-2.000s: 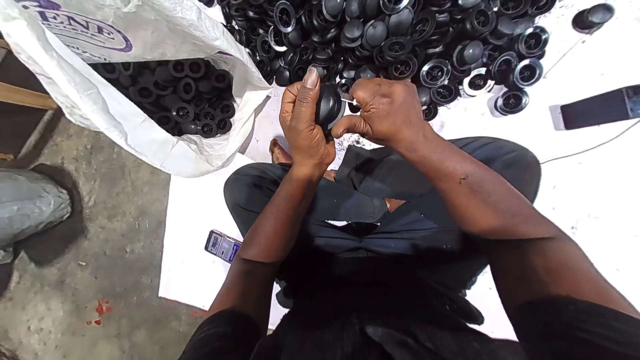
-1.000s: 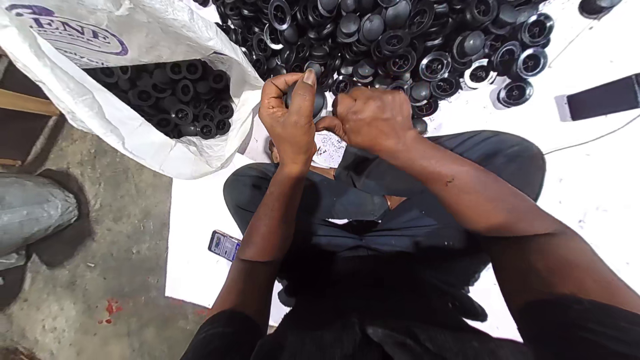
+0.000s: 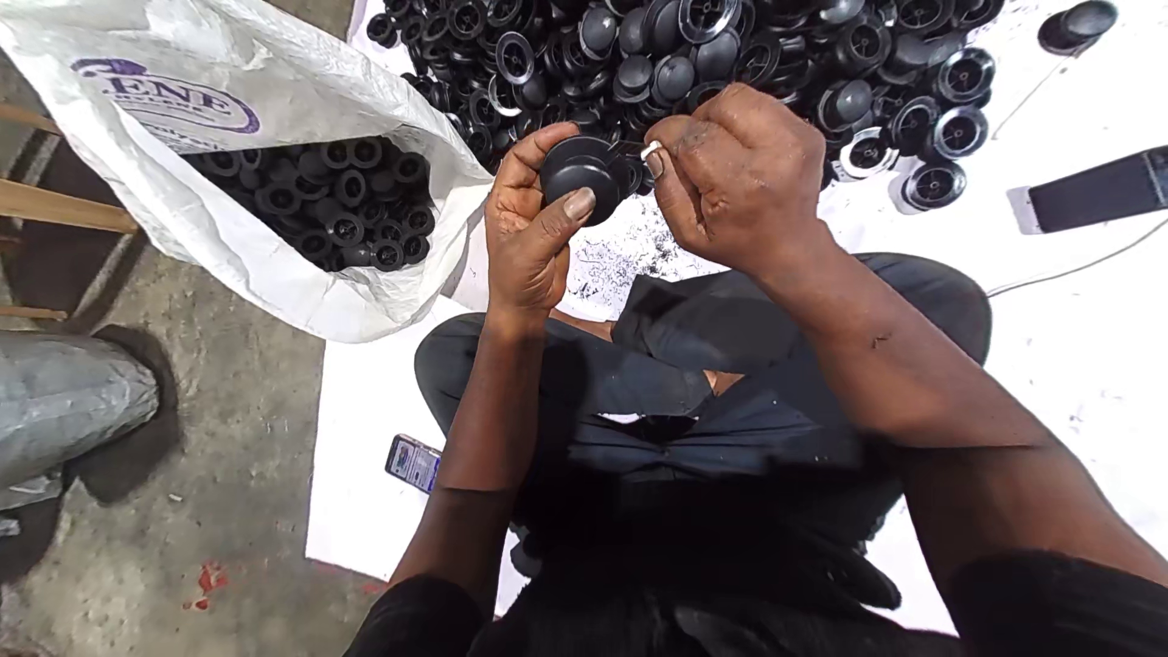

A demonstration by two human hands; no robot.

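Observation:
My left hand (image 3: 534, 219) holds a round black plastic knob-like part (image 3: 577, 181) by its rim, thumb on its face. To its right, my right hand (image 3: 744, 173) is closed on a small tool, of which a white bit (image 3: 651, 151) and a thin, dark blade-like tip toward the part show; the rest is hidden in the fist. Beyond both hands lies a large heap of similar black round parts (image 3: 675, 78), some with spoked undersides up. Dark shavings (image 3: 630, 260) are scattered on the white sheet below the hands.
At the left, an open white woven sack (image 3: 365, 306) holds more black parts (image 3: 347, 228). A phone (image 3: 413, 463) lies by my left forearm. A dark flat object (image 3: 1095, 193) and a cable (image 3: 1077, 271) lie at the right. A grey wrapped bundle (image 3: 68, 401) rests on the concrete floor.
The black part in my left hand now shows its broad round face, which my fingers largely covered a second ago. My right hand has moved slightly apart from the left.

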